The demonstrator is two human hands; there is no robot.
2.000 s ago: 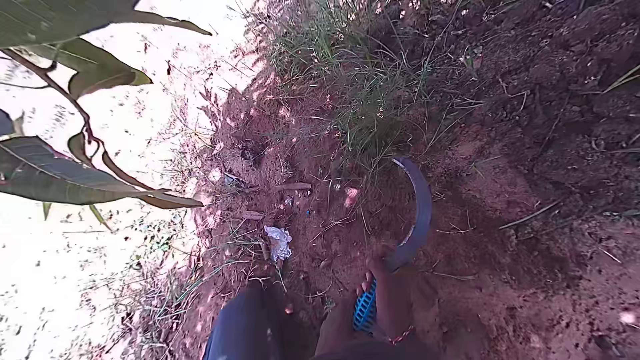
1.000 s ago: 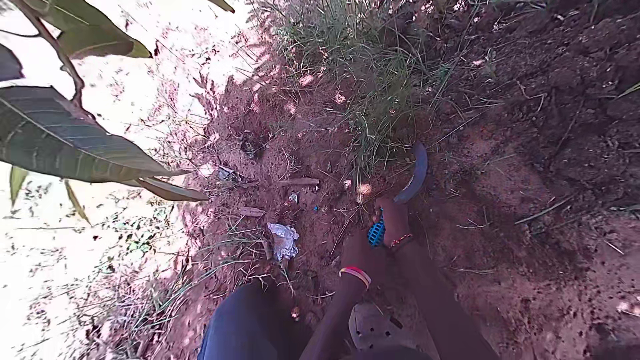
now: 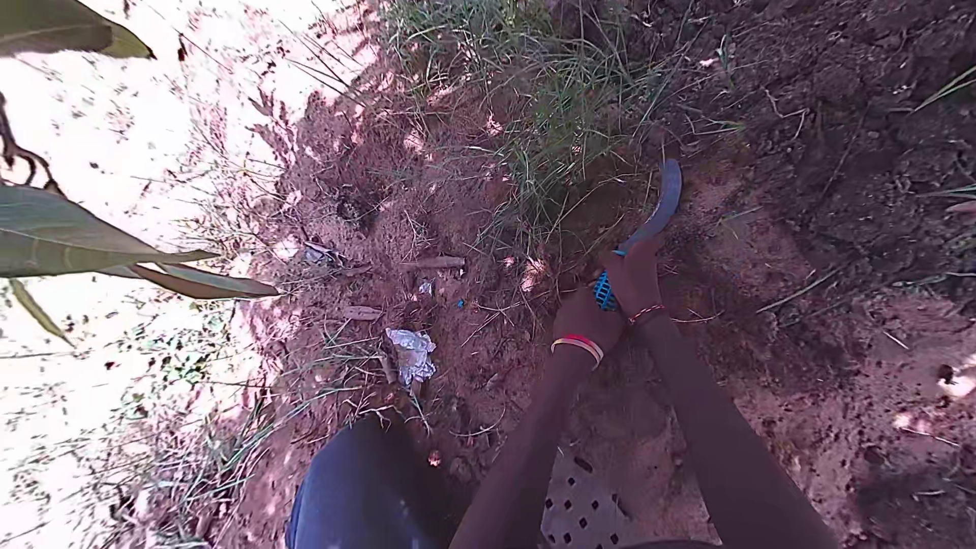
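Observation:
My right hand (image 3: 634, 278) is closed round the blue handle of a sickle (image 3: 663, 200), whose curved metal blade points up and away over the soil. Close against it on the left is my left hand (image 3: 585, 314), with a red and a pale band at the wrist; its fingers are hidden, so its hold is unclear. Part of the blue ridged handle (image 3: 605, 291) shows between the two hands. Green grass (image 3: 564, 114) grows just beyond and to the left of the blade.
Crumpled silvery wrapper (image 3: 412, 355) lies on the soil left of my hands, near dry sticks (image 3: 436, 262). My clothed knee (image 3: 366, 488) and a perforated shoe (image 3: 583, 503) are at the bottom. Broad leaves (image 3: 91, 236) hang at the left.
The sickle and my right hand have moved up and away from me since two seconds ago. My left hand has come in beside the handle.

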